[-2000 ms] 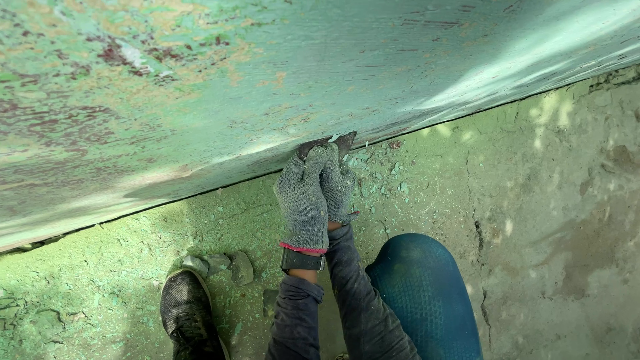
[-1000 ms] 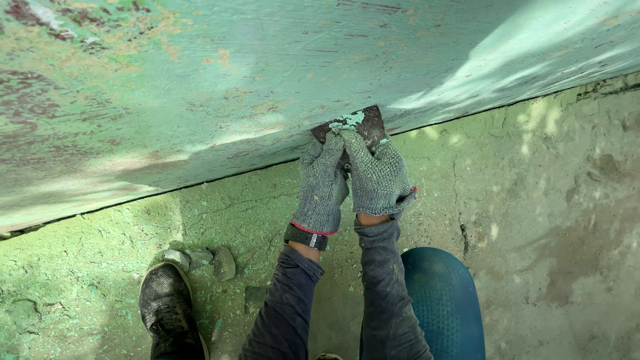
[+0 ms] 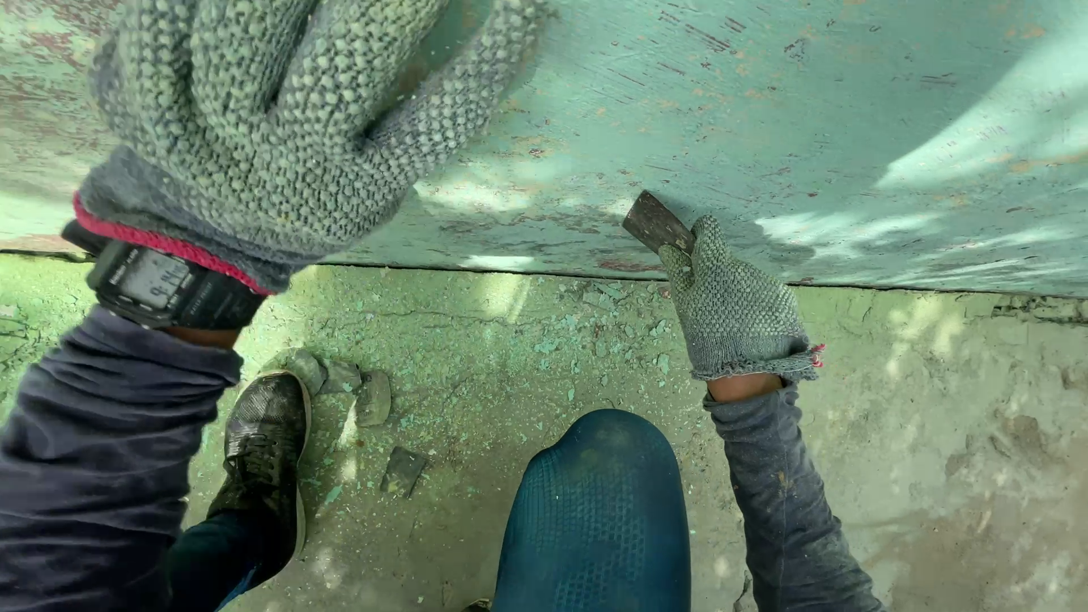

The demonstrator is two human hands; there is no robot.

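Note:
A grey knit glove covers my left hand [image 3: 289, 119], which is raised close to the camera at the upper left with its fingers spread; the fingertips run out of the frame, and nothing shows in it. Also gloved, my right hand [image 3: 731, 297] grips a dark, flat scraper blade [image 3: 656, 223] between thumb and fingers. The blade lies against or just over the lower part of the green painted wall [image 3: 850, 110], near where it meets the floor. Scratches and worn patches mark the paint.
Paint chips [image 3: 552, 344] and dust litter the concrete floor [image 3: 892, 476] along the wall's foot. My shoe [image 3: 265, 425] stands at the left beside several broken pieces [image 3: 372, 399], with a dark flat piece [image 3: 403, 472] nearby. My bent knee [image 3: 599, 484] is at the bottom centre.
Both hands were together on the scraper at the wall's base. My left hand has let go and come up to the left, close to the camera. The right keeps the scraper.

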